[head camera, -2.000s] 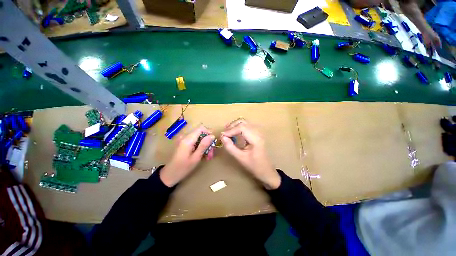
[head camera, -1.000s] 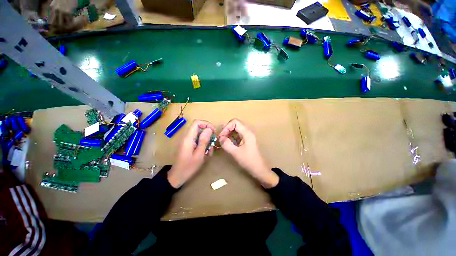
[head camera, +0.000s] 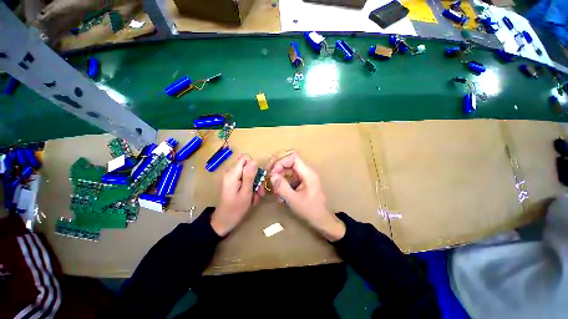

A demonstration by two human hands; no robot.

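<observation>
My left hand (head camera: 235,194) is closed on a small green circuit board strip (head camera: 259,179), whose edge with pale pads shows beside the fingers. My right hand (head camera: 301,192) is just right of it, fingers pinching thin yellowish lead wires (head camera: 269,183) at the strip's edge. A battery cell in the right hand is mostly hidden, if there. A small cream tab (head camera: 273,229) lies flat on the cardboard sheet (head camera: 311,249) below my hands.
Green circuit boards (head camera: 103,199) and blue cells (head camera: 167,179) are heaped at left. One blue cell (head camera: 218,159) lies near my left hand. The green conveyor belt (head camera: 212,106) carries scattered cells. A metal upright (head camera: 81,93) stands left. Sleeves of people show at both sides.
Cells and a yellow piece on the belt have shifted right. My left hand has turned slightly, and more of the strip shows. Both hands stay close together over the cardboard.
</observation>
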